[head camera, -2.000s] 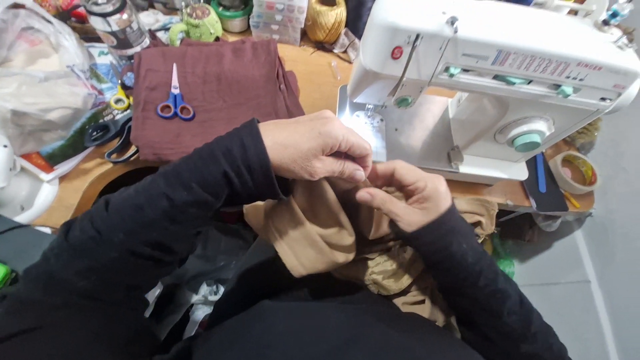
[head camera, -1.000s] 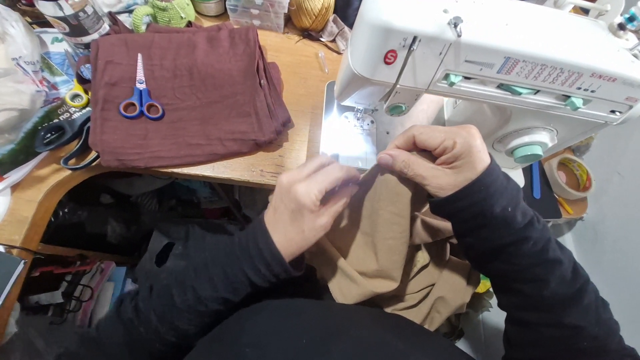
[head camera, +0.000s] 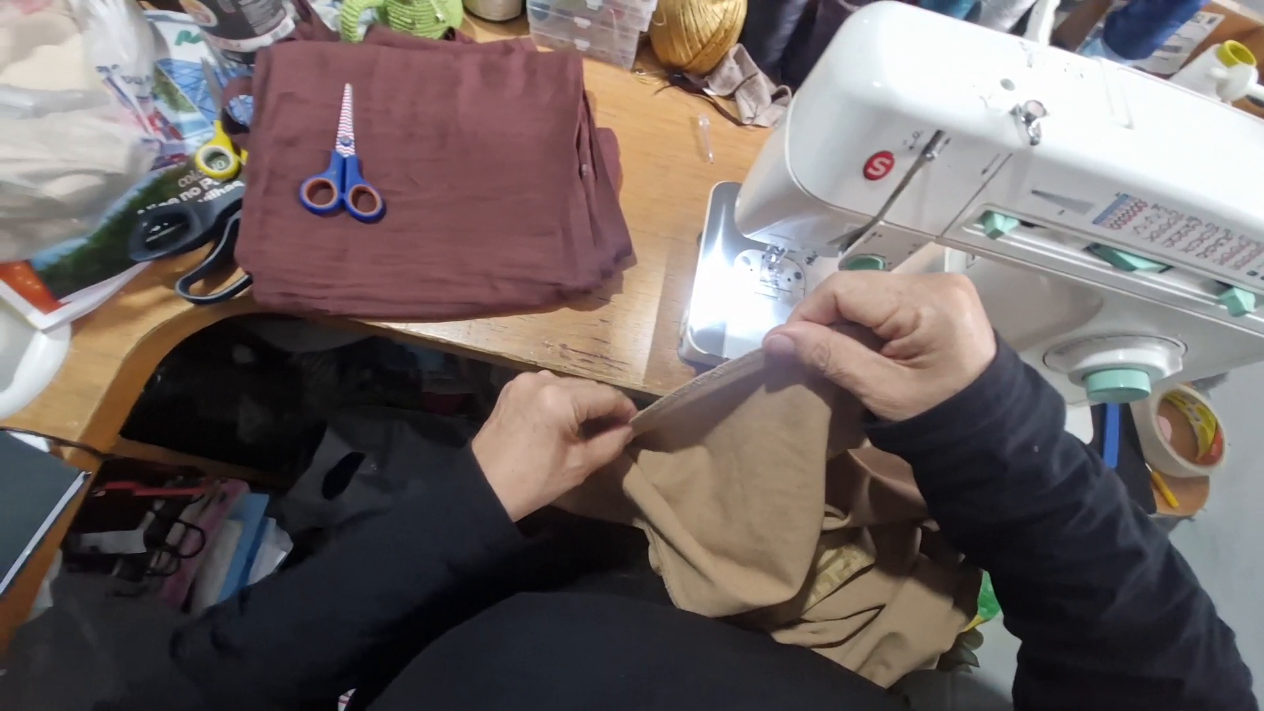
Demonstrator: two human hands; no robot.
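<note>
Tan fabric (head camera: 731, 494) hangs over the lap, its stitched edge stretched between both hands. My left hand (head camera: 553, 434) pinches one end of that edge just off the table's front. The other end is pinched by my right hand (head camera: 889, 336), close in front of the needle area of a white Singer sewing machine (head camera: 869, 89). The machine's lamp lights its metal needle plate (head camera: 765, 281). Folded maroon fabric (head camera: 444, 178) lies on the table to the left, with small blue-handled scissors (head camera: 344, 168) on top.
Dark-handled scissors (head camera: 212, 227) and a plastic bag (head camera: 69, 148) are at the left of the wooden table (head camera: 652, 148). Behind stand a clear drawer box (head camera: 592, 25) and a yellow yarn ball (head camera: 699, 30). A tape roll (head camera: 1180, 430) sits right, below the machine.
My hands were close together at the fabric two seconds ago; they are now apart, with the edge drawn straight between them. The view has shifted.
</note>
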